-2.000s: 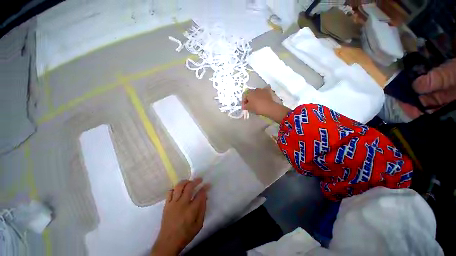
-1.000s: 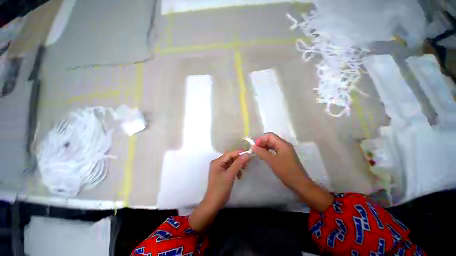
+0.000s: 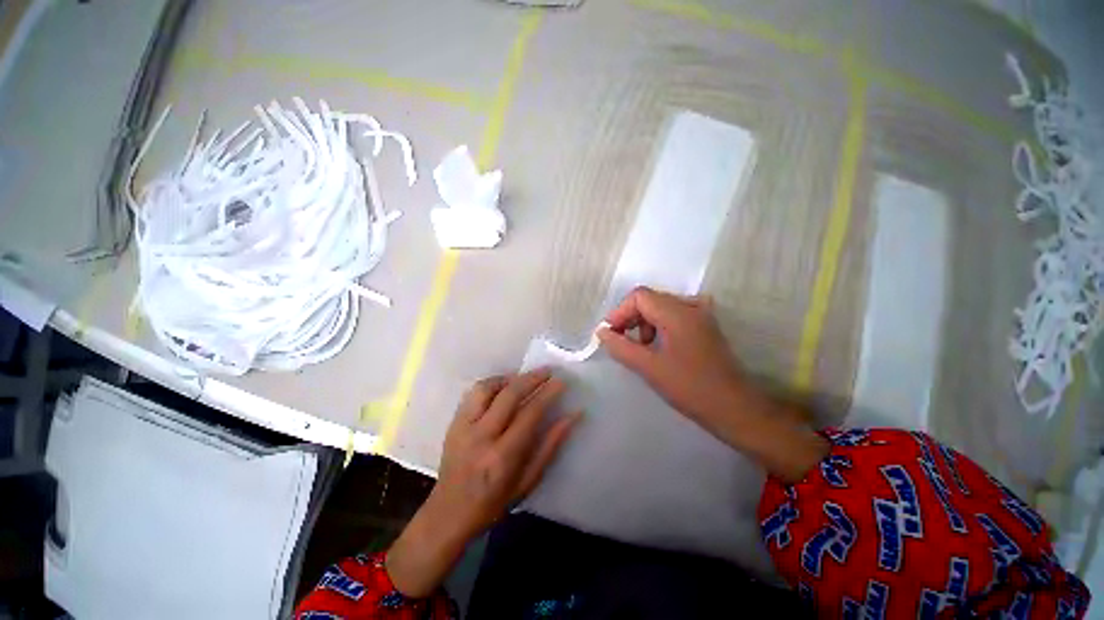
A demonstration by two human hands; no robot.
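The white garment panel lies flat in front of me, with two straps pointing away. A short white tape strip lies along the curved edge at the base of the left strap. My right hand pinches the upper end of this strip between thumb and fingers at the strap's left edge. My left hand rests on the panel's left corner just below the strip, fingers spread, holding nothing. The right strap lies flat, its base partly hidden behind the right sleeve.
A tangled bundle of long white tape lies at the left, with a small white wad beside it. Short tape pile is at the right edge. Yellow lines cross the table. White sheets are stacked below the table edge, lower left.
The view has shifted left. My hands have moved from holding the short strip above the panel's middle to its left side. The strip now lies along the edge, and my left hand has let it go.
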